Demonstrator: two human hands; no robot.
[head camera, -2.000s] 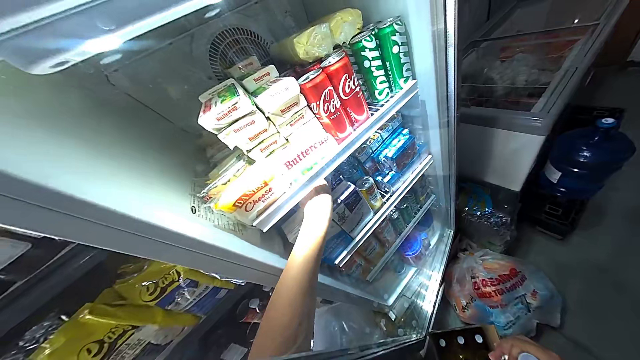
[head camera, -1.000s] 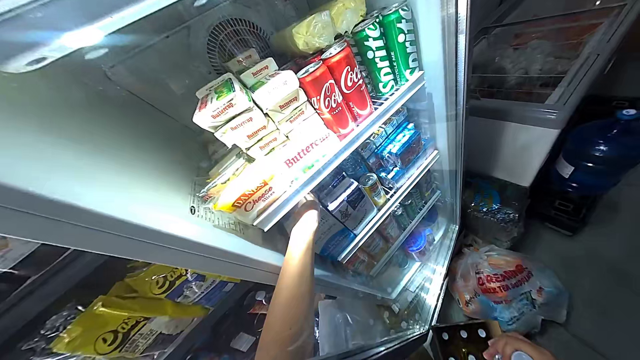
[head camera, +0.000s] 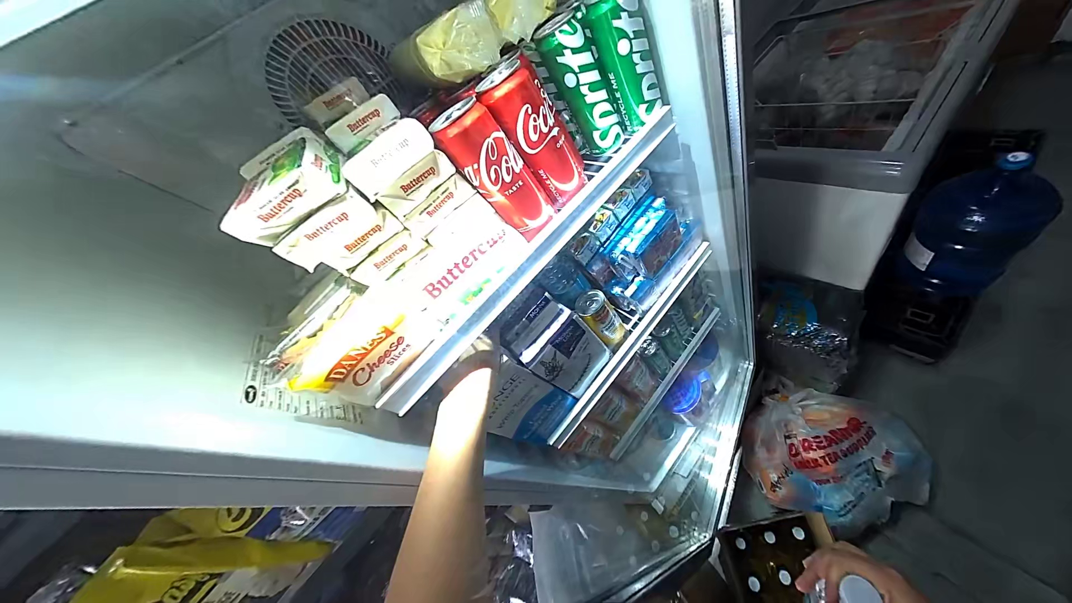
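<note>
My left hand (head camera: 476, 356) reaches into the upright glass-door refrigerator, just beneath the front edge of the upper shelf (head camera: 536, 255); its fingers are hidden behind that edge, near blue and white cartons (head camera: 557, 343). Above it stand Buttercup packs (head camera: 394, 172), a Danes cheese slices pack (head camera: 368, 356), red Coca-Cola cans (head camera: 532, 126) and green Sprite cans (head camera: 578, 79). At the bottom right my right hand (head camera: 863, 569) is closed around a container with a round whitish top (head camera: 858, 589), beside a dark box with white round dots (head camera: 766, 561).
The glass door's frame (head camera: 741, 251) runs along the right of the shelves. Beyond it are a chest freezer (head camera: 825, 218), a blue water jug (head camera: 976, 222) and a filled plastic bag (head camera: 837, 456) on the floor. Yellow packs (head camera: 193, 561) lie at lower left.
My left hand has shifted slightly left beneath the shelf and further out of sight. More of my right hand shows, with a round-topped container in it.
</note>
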